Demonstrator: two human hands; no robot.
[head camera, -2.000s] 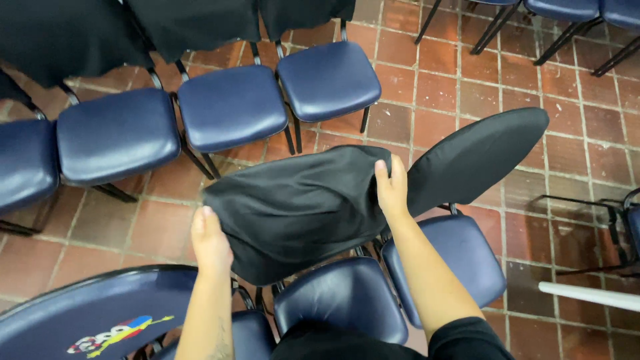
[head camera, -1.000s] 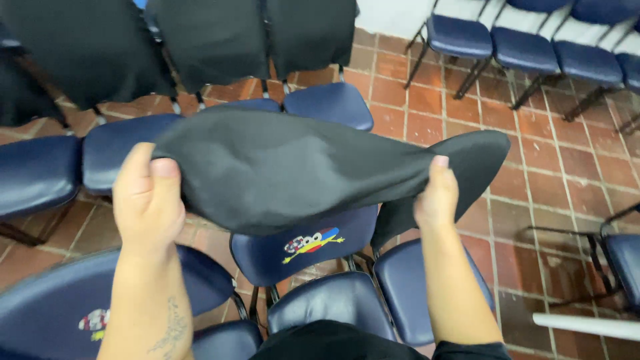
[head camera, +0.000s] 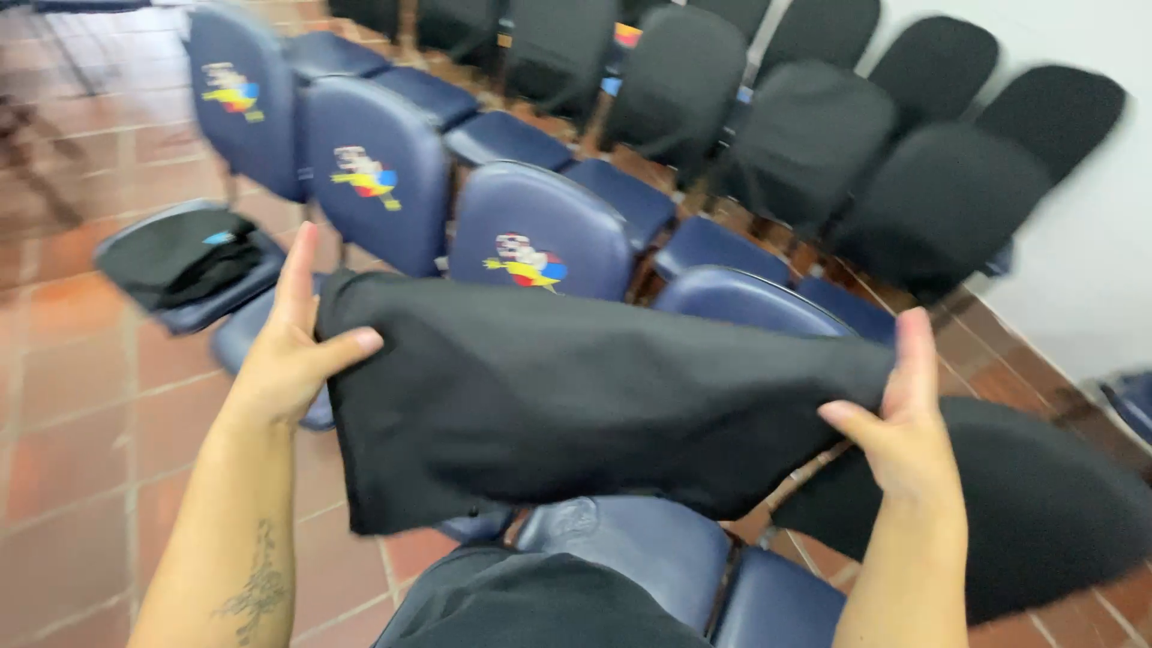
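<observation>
A black fabric chair cover (head camera: 585, 396) is stretched between my two hands, above blue padded seats. My left hand (head camera: 310, 346) grips its left end, with the thumb on the near face. At its right end my right hand (head camera: 895, 409) holds the cloth between thumb and fingers. Just behind the cover stands a bare blue chair back (head camera: 544, 225) with a printed colored emblem; another blue back (head camera: 756, 301) is partly hidden by the cloth. To the right, a chair back wears a black cover (head camera: 1017, 504).
More bare blue chair backs (head camera: 378, 175) run toward the upper left. Behind them, several chairs wear black covers (head camera: 801, 144) beside a white wall (head camera: 1080, 270). Folded black cloth (head camera: 193, 256) lies on a seat at the left. The floor (head camera: 72, 486) is reddish tile.
The view has swung strongly to the left. The black cover, bunched and twisted between my hands before, is now spread wider and flatter. Both hands still hold it.
</observation>
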